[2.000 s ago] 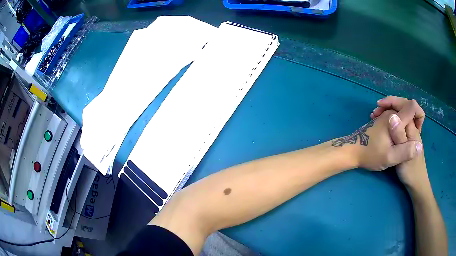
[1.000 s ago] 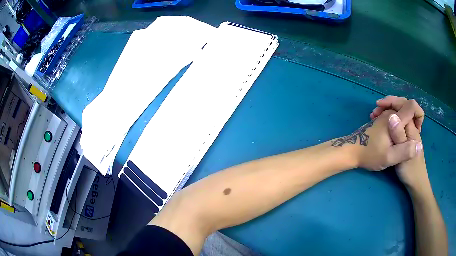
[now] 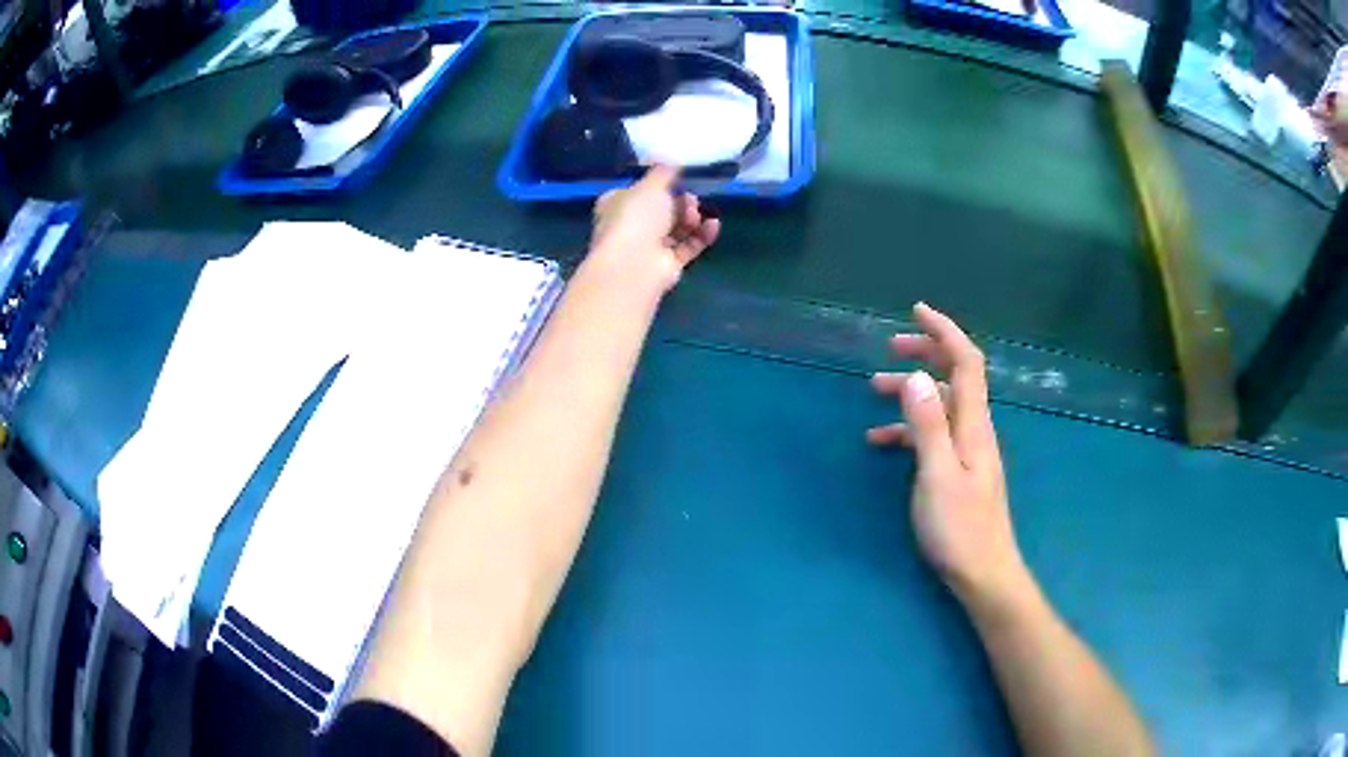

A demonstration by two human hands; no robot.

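Observation:
A blue tray (image 3: 800,141) lies on the dark green conveyor at top centre. It holds black over-ear headphones (image 3: 628,77), a dark oval unit (image 3: 707,33) behind them and a white liner. My left hand (image 3: 651,229) reaches to its near rim. A fingertip overlaps the rim and the other fingers are partly curled; whether they grip it is unclear. My right hand (image 3: 951,459) is empty over the bench, fingers spread. A long white sheet of foot strips (image 3: 274,664), with black bars at its near end, lies left beside white backing sheets (image 3: 244,355).
A second blue tray (image 3: 355,170) with headphones is at upper left, and another tray (image 3: 998,18) at the top edge. A yellowish bar (image 3: 1175,266) crosses the conveyor at right, beside a dark post. Machine controls (image 3: 18,592) are at lower left. Another person's hand (image 3: 1335,119) shows at far right.
My clasped hands have come apart. My left hand has moved forward to the tray; my right hand has opened over the bench. The view has shifted, showing more of the conveyor and trays.

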